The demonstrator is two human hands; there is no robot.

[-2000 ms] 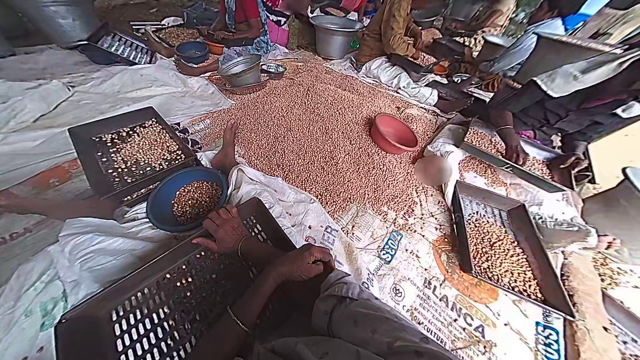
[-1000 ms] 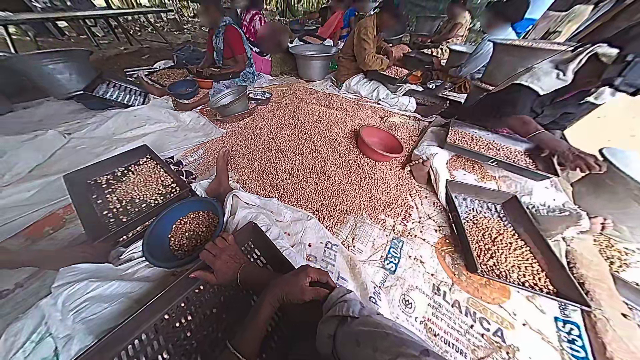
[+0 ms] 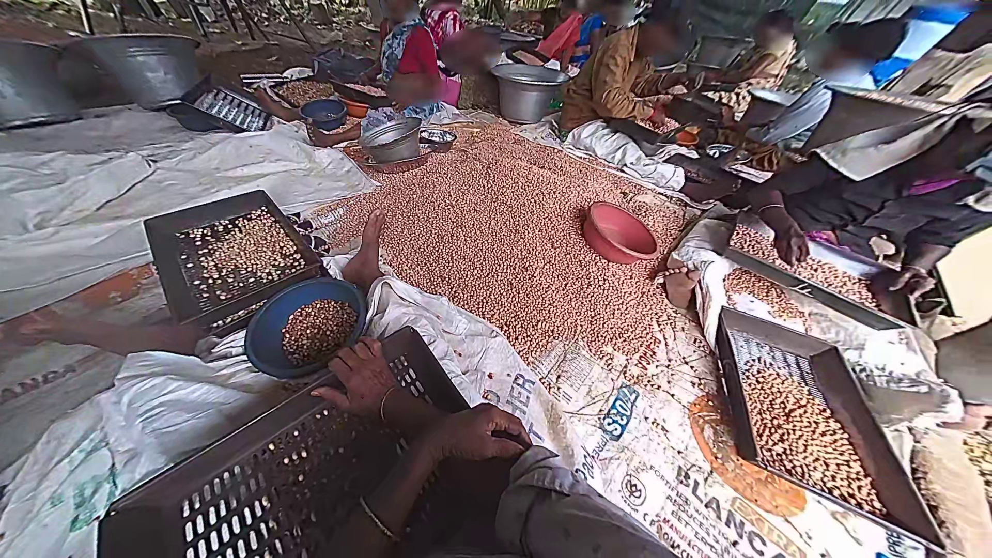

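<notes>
A black slotted tray slants across my lap, with small holes towards its far end. My forearms cross above it. My right hand lies palm down on its far rim, fingers spread beside a blue bowl of small round nuts or beans. Nearer the tray's right corner, my left hand is curled round a dark edge, apparently the tray's; its fingertips are partly hidden. Beyond the bowl, another black tray holds pale pieces. A wide heap of pinkish-brown nuts or beans covers the sheeting ahead.
A red plastic bowl rests on the heap. At right stands a black tray of nuts or beans on printed sacks. A co-worker's hands are at a tray beyond it. Bare feet, metal basins and several seated people surround the heap.
My hands keep nearly the same places on the tray. The view has tilted upward since the oldest frame.
</notes>
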